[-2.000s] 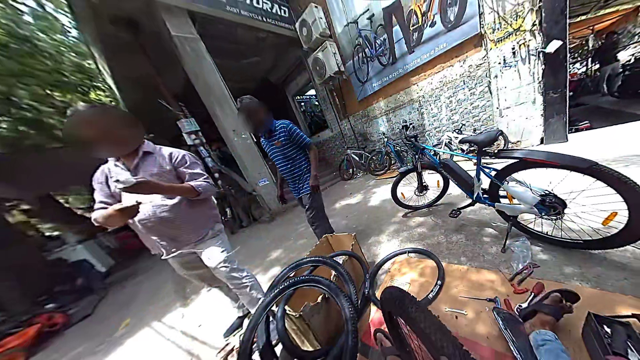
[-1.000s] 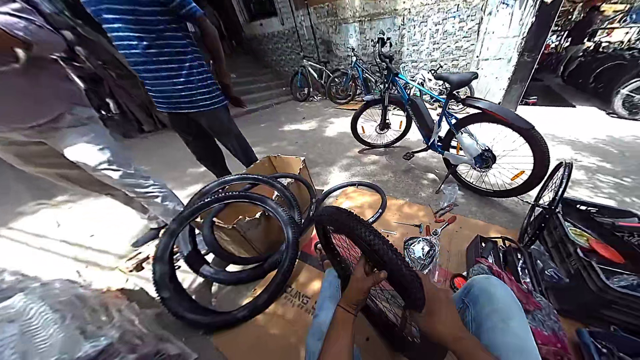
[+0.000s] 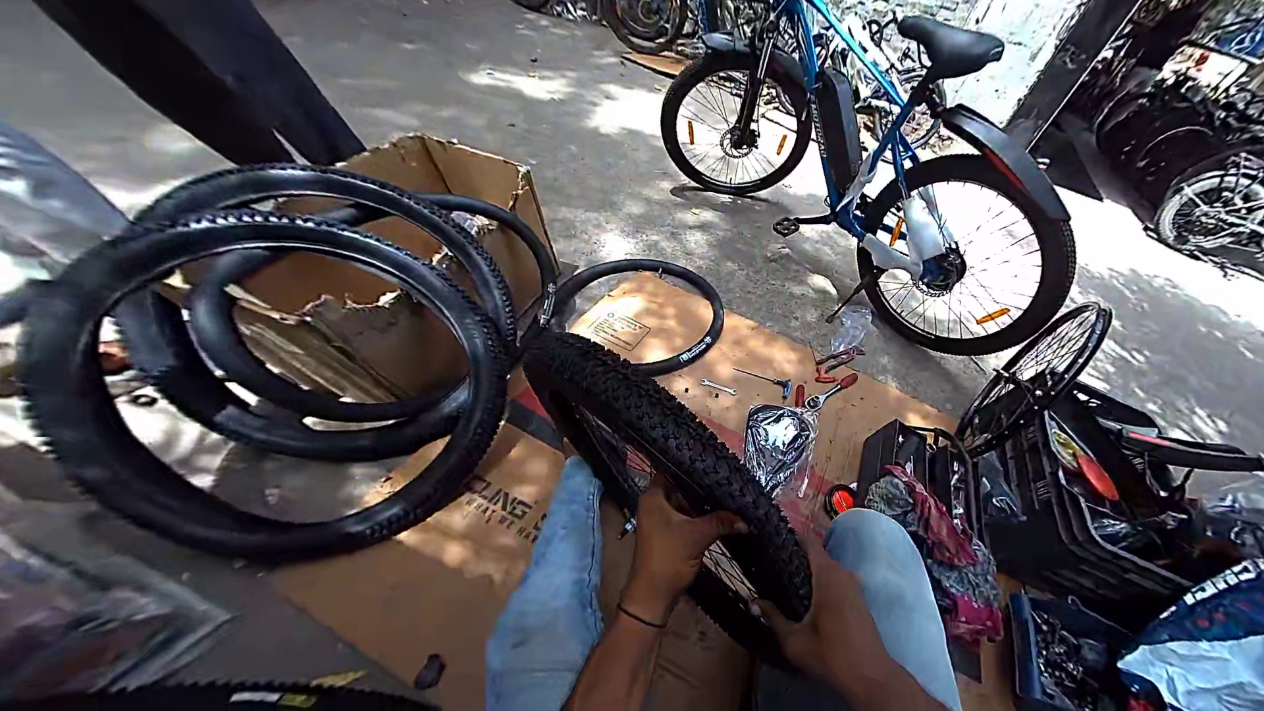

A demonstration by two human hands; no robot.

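A bicycle wheel with a knobby black tire (image 3: 652, 405) stands tilted between my knees. My left hand (image 3: 667, 543) grips its tire and rim from the near side, thumb on the sidewall. Lower down, my right hand (image 3: 825, 612) is closed around the tire's bottom end; its fingers are partly hidden. Left of the wheel, loose tires (image 3: 474, 434) lean in and around a torn cardboard box (image 3: 395, 346). One thinner black tire (image 3: 716, 316) lies flat on the cardboard sheet beyond the wheel.
Tools lie past the wheel: a wrench (image 3: 718, 387), a red-handled ratchet (image 3: 834, 390) and a plastic-wrapped part (image 3: 778, 439). At right are a black toolbox (image 3: 889, 449), black crates (image 3: 1076, 543) and a bare wheel rim (image 3: 1037, 380). A blue bicycle (image 3: 834, 128) stands beyond; a person's dark-trousered legs (image 3: 227, 79) are at upper left.
Two seconds ago one of my hands was near the tools at the right; now both hands are on the wheel. The view has swung downward.
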